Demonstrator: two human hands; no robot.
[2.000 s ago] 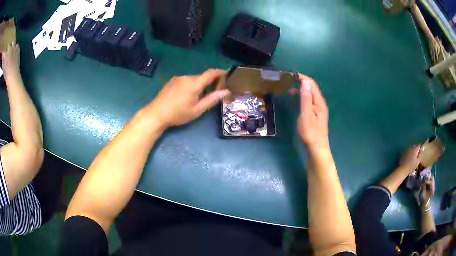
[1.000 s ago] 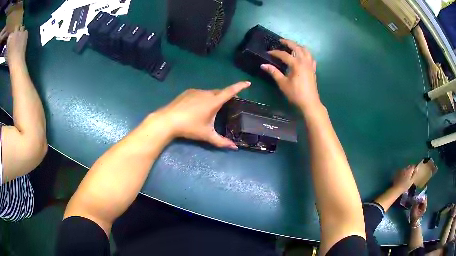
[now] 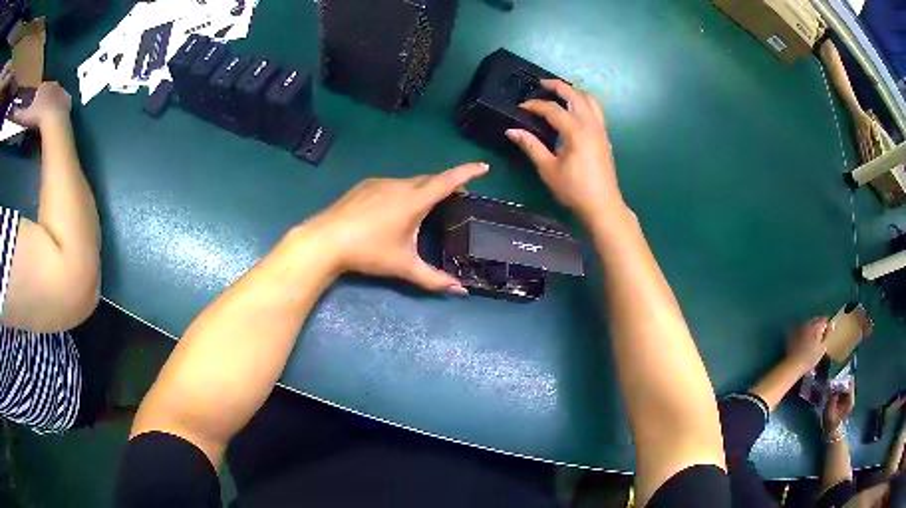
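Note:
The black retail box (image 3: 497, 248) lies in front of me, its lid tilted half down over it, with white lettering on the lid's outside. Dark contents show through the front gap. My left hand (image 3: 382, 230) is round the box's left side, thumb at the front left corner, index finger stretched past the back edge. My right hand (image 3: 581, 154) is on the black insert tray block (image 3: 489, 99) behind the box, fingers on its top and thumb at its near edge. The hand hides its right part.
A tall black tray stack (image 3: 373, 55) stands at the back. Left of it are a row of small black boxes (image 3: 243, 89), a loose black part (image 3: 157, 97) and spread cards (image 3: 104, 69). A brown carton (image 3: 770, 28) is at far right. Co-workers' arms show on both sides of the green table (image 3: 715, 218).
The lid has swung from raised to half down over the contents. My right hand has left the lid for the insert tray block. My left hand has moved down round the box's left side.

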